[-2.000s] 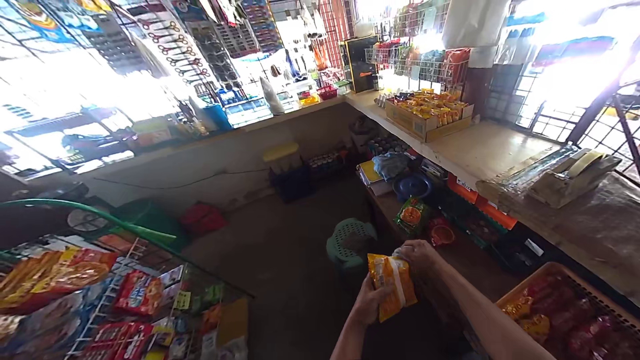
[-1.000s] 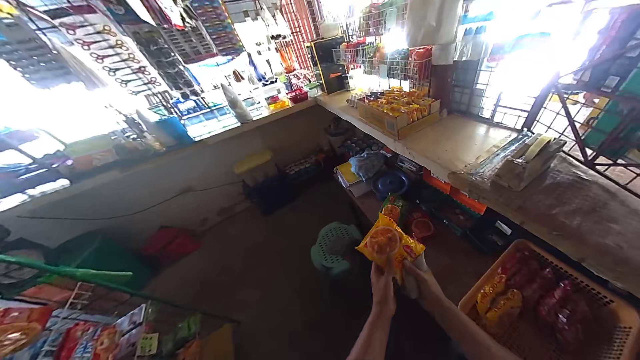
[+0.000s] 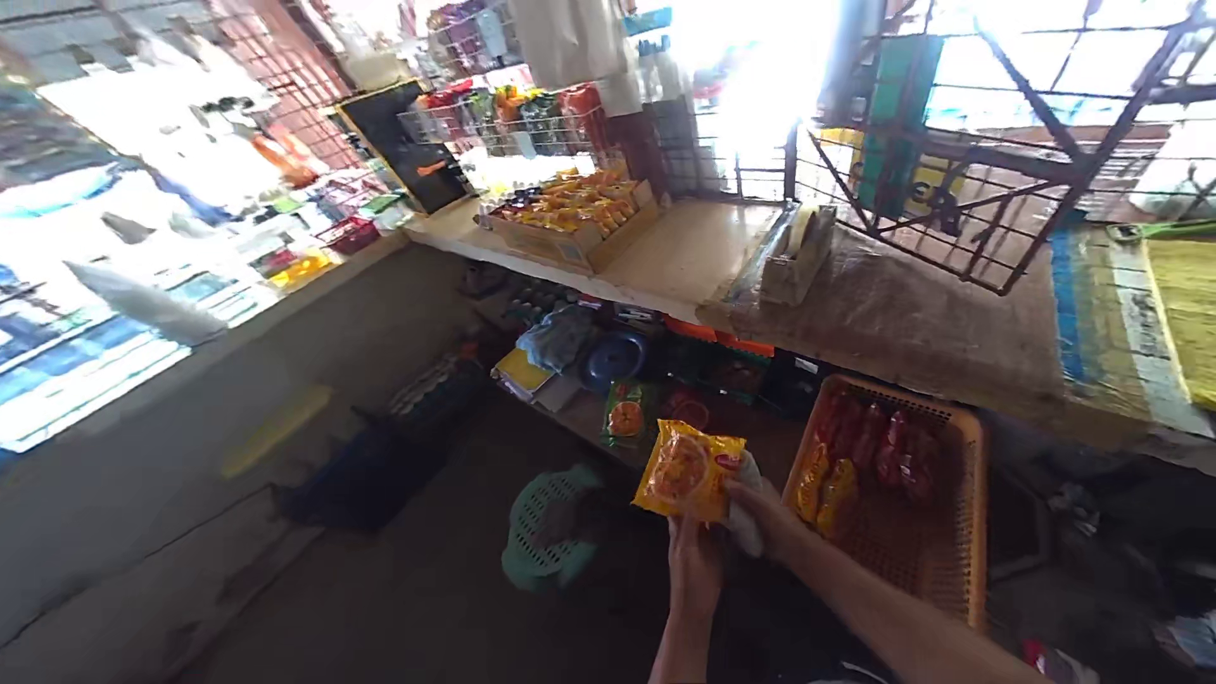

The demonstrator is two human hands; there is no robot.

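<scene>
A yellow food packet (image 3: 686, 468) with a round picture of food on its front is held up near the middle of the view. My left hand (image 3: 695, 551) grips its lower edge from below. My right hand (image 3: 760, 508) is at its right side with a whitish cloth (image 3: 745, 541) between the palm and the packet. Just behind the yellow packet, a green packet (image 3: 626, 416) lies on the low shelf. To the right of my hands is an orange plastic basket (image 3: 971, 513) holding dark red packets (image 3: 893, 442) and yellow packets (image 3: 838, 494).
A counter (image 3: 703, 249) runs above the low shelf and carries a cardboard box (image 3: 579, 249) of small packets and a tape dispenser (image 3: 800, 255). Beneath, a blue round lid or basin (image 3: 615, 359) sits by a plastic bag (image 3: 559, 337). A green perforated plastic stool (image 3: 546, 522) stands on the floor. Metal grilles edge the counter.
The view has swung right, so more of the orange basket shows. The yellow packet, first turned with a whitish strip or cloth across it, now shows its pictured front. Both hands stay at it.
</scene>
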